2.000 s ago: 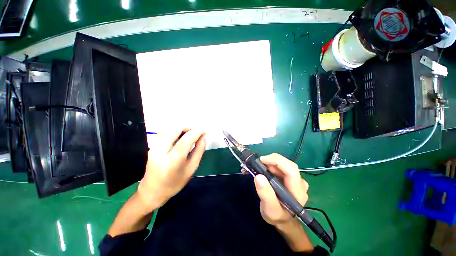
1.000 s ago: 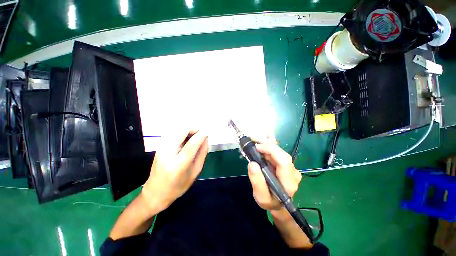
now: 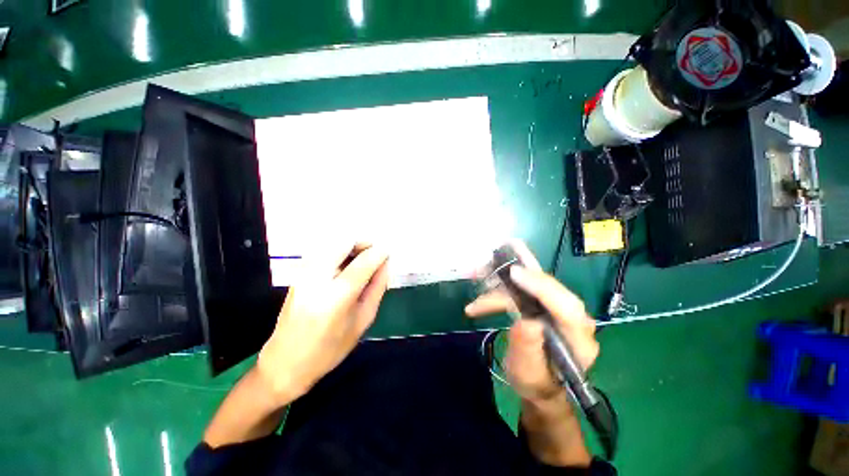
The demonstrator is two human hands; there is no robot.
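Observation:
My right hand point(image 3: 545, 325) is shut on the black soldering iron point(image 3: 560, 358), right of the paper's lower right corner. The iron's front end is blurred and a thin pale strand loops below it. My left hand point(image 3: 326, 311) lies at the lower edge of the bright white paper point(image 3: 372, 177), fingers bent together. A small dark spot shows between its thumb and fingers; whether it holds something cannot be told. A thin dark blue line shows on the paper left of it.
Black panels point(image 3: 223, 242) lean in a row at left. At right are the stand point(image 3: 610, 181) with yellow sponge point(image 3: 602, 236), the black station box point(image 3: 712, 186), a fan point(image 3: 709, 58) and a cream cylinder point(image 3: 628, 107). A blue stool point(image 3: 805, 372) stands lower right.
My right hand has moved right with the soldering iron, away from the left hand and off the paper. My left hand stays in nearly the same place. The view has shifted slightly.

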